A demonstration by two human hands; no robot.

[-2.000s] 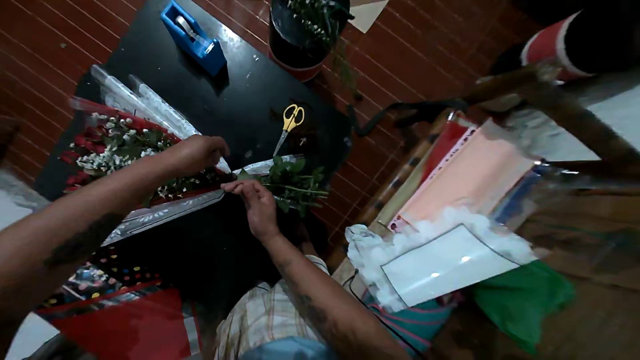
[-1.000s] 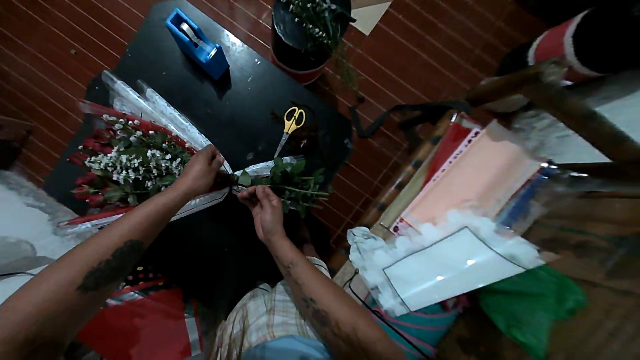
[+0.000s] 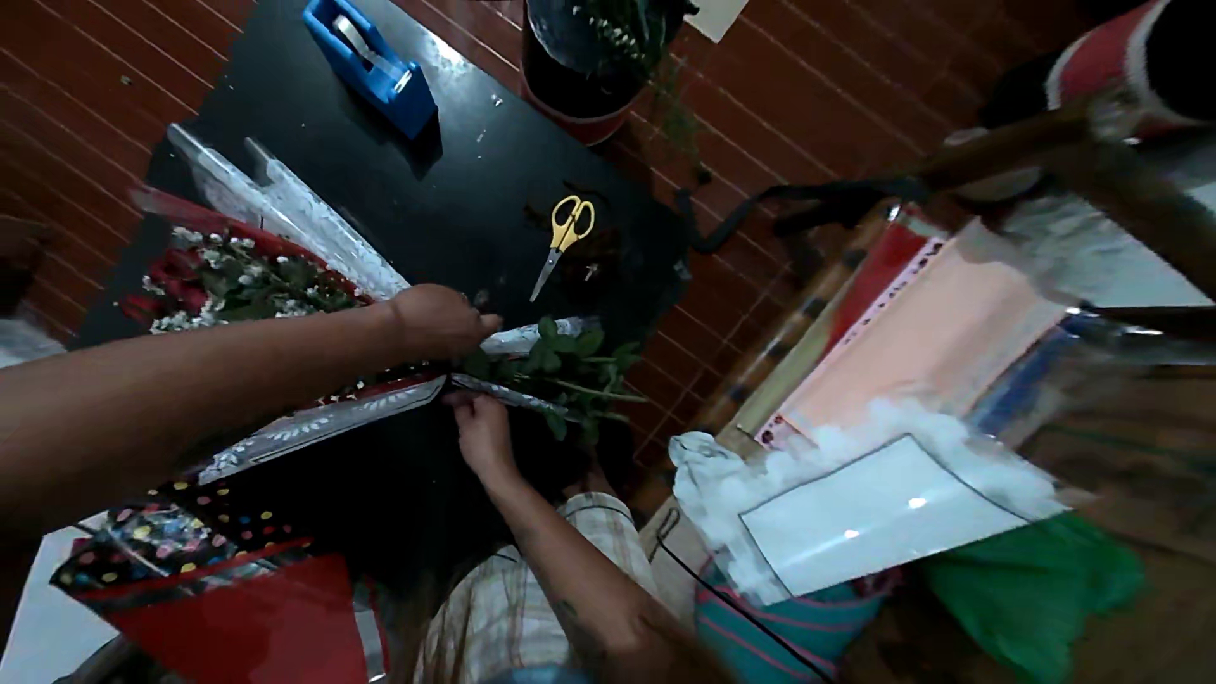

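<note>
A bouquet of red roses and small white flowers [image 3: 252,280] lies on the black table, in clear patterned wrap [image 3: 328,423]. A dark tie circles its narrow neck, and green leafy stems [image 3: 579,366] stick out to the right. My left hand [image 3: 442,323] is curled over the upper side of the neck; its fingertips are partly hidden. Just below, my right hand [image 3: 480,427] pinches at the dark tie with thumb and fingers. Yellow-handled scissors [image 3: 562,242] lie above the stems, touched by neither hand.
A blue tape dispenser [image 3: 375,71] stands on the black table [image 3: 465,161]. Beyond its edge is a dark bucket with foliage [image 3: 589,71]. Sheets of wrapping paper [image 3: 931,323], a white ruffled piece [image 3: 883,518] and a green plastic bag [image 3: 1035,589] are at the right. Red wrapping [image 3: 256,617] lies lower left.
My left forearm has swung across the lower part of the flowers, and the left hand has moved right over the bouquet's neck. My right hand remains close by the tie.
</note>
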